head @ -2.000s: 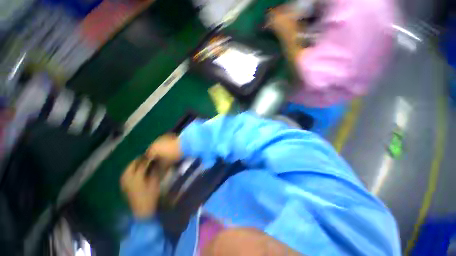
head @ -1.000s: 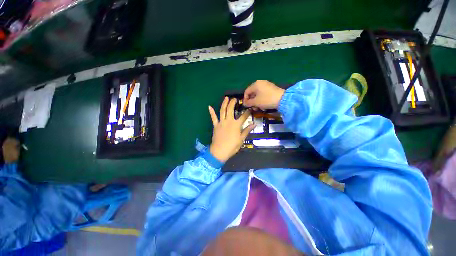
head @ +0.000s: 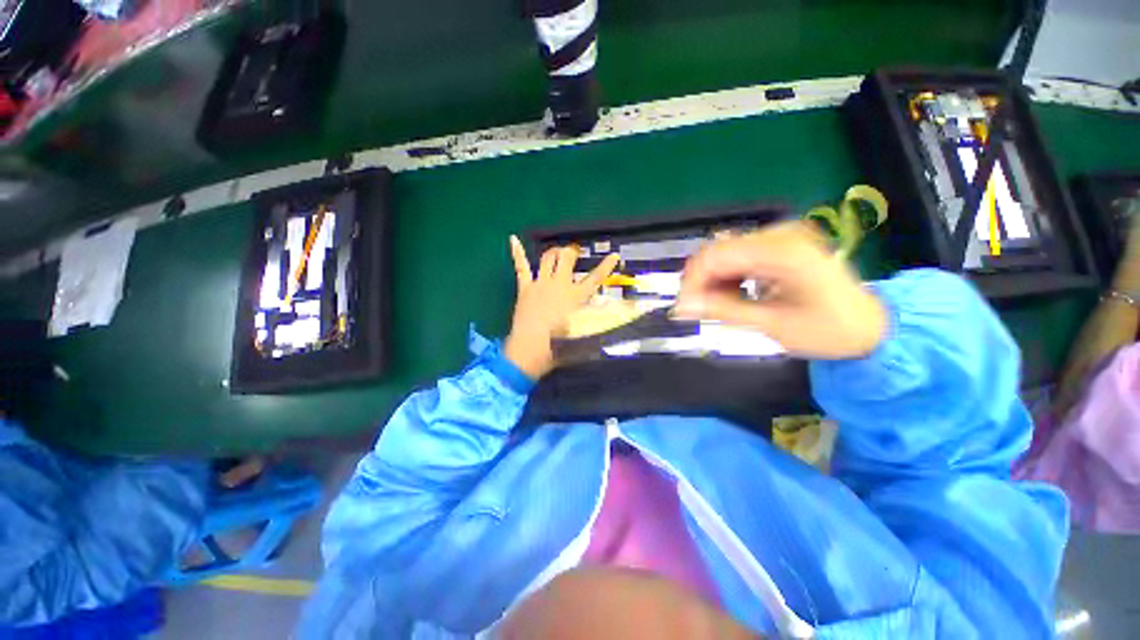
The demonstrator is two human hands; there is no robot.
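Note:
A tablet assembly (head: pixel 650 256) lies in a black foam tray (head: pixel 700 388) right in front of me. My left hand (head: pixel 550 300) rests with spread fingers on the unit's left end. My right hand (head: pixel 781 294) is above the unit's right half, blurred, with thumb and fingers pinched together. A pale yellow strip (head: pixel 600 318) runs from beside my left hand to my right fingertips, over the silver-white panels. The unit's right end is partly hidden behind my right hand.
Foam trays with open units stand at left (head: pixel 373 281) and right (head: pixel 881 150). A curled yellow-green liner (head: pixel 863 215) lies behind my right hand. A striped post (head: pixel 570 69) rises from the white edge strip. Another person's arm (head: pixel 1106 325) is at far right; a blue sleeve (head: pixel 88 538) is at lower left.
My right hand has moved right, away from the unit's left end, and a pale yellow strip now shows at its fingertips. My left hand stays on the left end. The view has shifted slightly.

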